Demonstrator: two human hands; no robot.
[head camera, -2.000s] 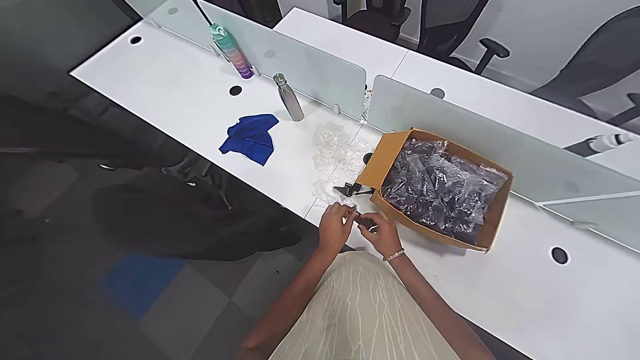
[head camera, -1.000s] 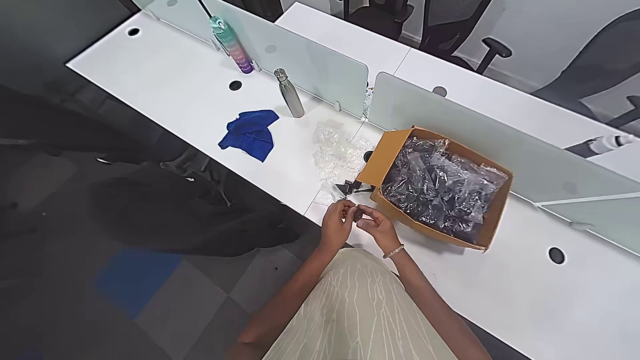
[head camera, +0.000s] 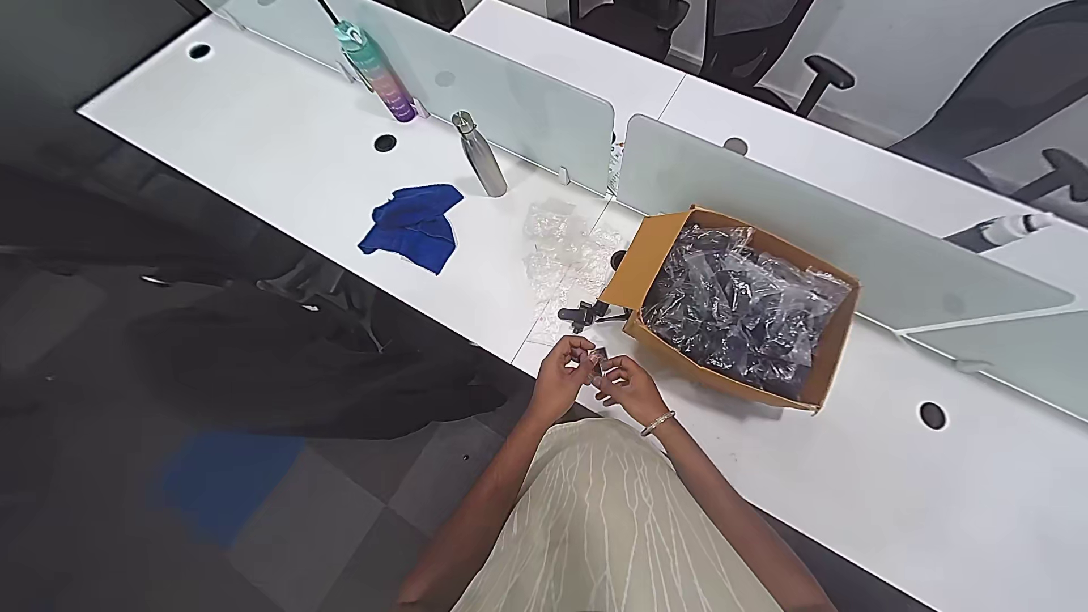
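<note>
Between my two hands, at the desk's near edge, is a small dark item in clear plastic (head camera: 598, 360). My left hand (head camera: 564, 374) pinches it from the left, and my right hand (head camera: 627, 384), with a bracelet at the wrist, holds its right side. Just beyond them, black plastic parts (head camera: 581, 315) lie on the desk by the box flap. An open cardboard box (head camera: 731, 389) full of dark items in clear plastic bags (head camera: 739, 297) stands to the right. A loose heap of clear plastic bags (head camera: 565, 255) lies left of the box.
A blue cloth (head camera: 414, 228), a steel bottle (head camera: 482, 157) and a teal-to-purple bottle (head camera: 378, 75) are on the white desk (head camera: 280, 170) at left. Frosted glass dividers (head camera: 816, 246) run behind the box. Office chairs (head camera: 977, 102) stand beyond the far desk.
Both hands stay close together near the desk edge, with small shifts of the fingers around the small dark item. The box, bottles and cloth have not moved.
</note>
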